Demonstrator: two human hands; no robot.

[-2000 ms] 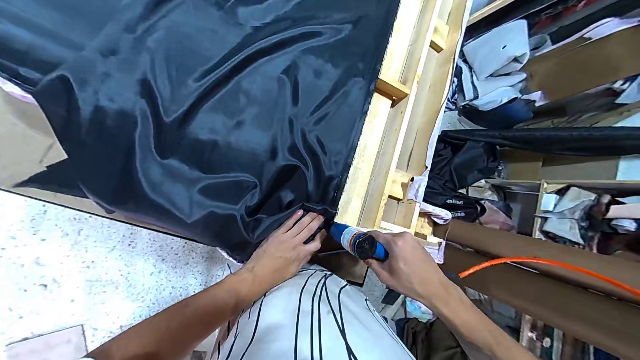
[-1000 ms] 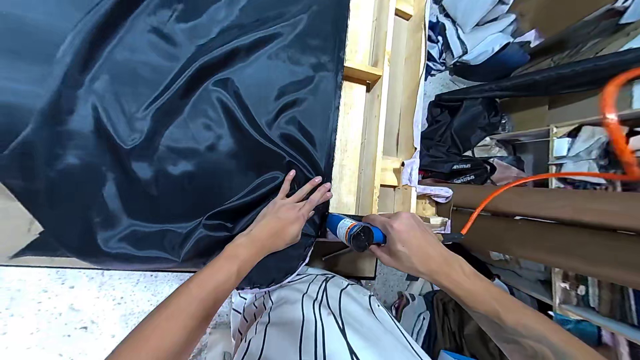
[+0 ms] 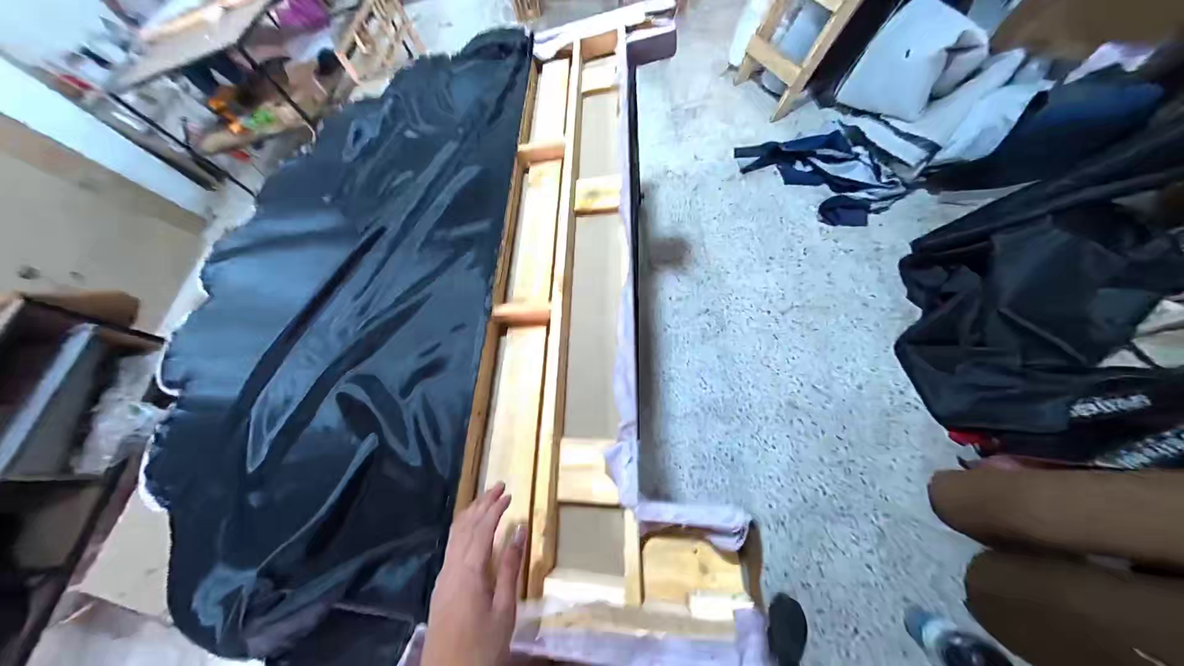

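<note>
My left hand (image 3: 472, 578) is over the near end of the long wooden frame (image 3: 557, 370), fingers apart, holding nothing. Beside it, shiny black fabric (image 3: 370, 305) covers the left part of the piece, its edge running along a wooden rail. Pale lilac fabric (image 3: 625, 388) wraps the frame's outer side and near end. My right hand is out of view. At the bottom right edge shows a blurred blue and black object (image 3: 953, 640), similar to the blue tool; what holds it is hidden.
Speckled floor (image 3: 758, 370) lies right of the frame. Black fabric (image 3: 1027, 314), brown rolls (image 3: 1064, 518) and striped cloth scraps (image 3: 832, 171) are farther right. A table (image 3: 199, 46) stands at the upper left, shelving (image 3: 55, 398) at the left. A dark rounded thing (image 3: 787, 629) is near the frame's corner.
The view has swung widely, now showing the frame's full length. My left hand has left the black fabric's corner. My right hand, earlier gripping the blue tool there, has gone out of view.
</note>
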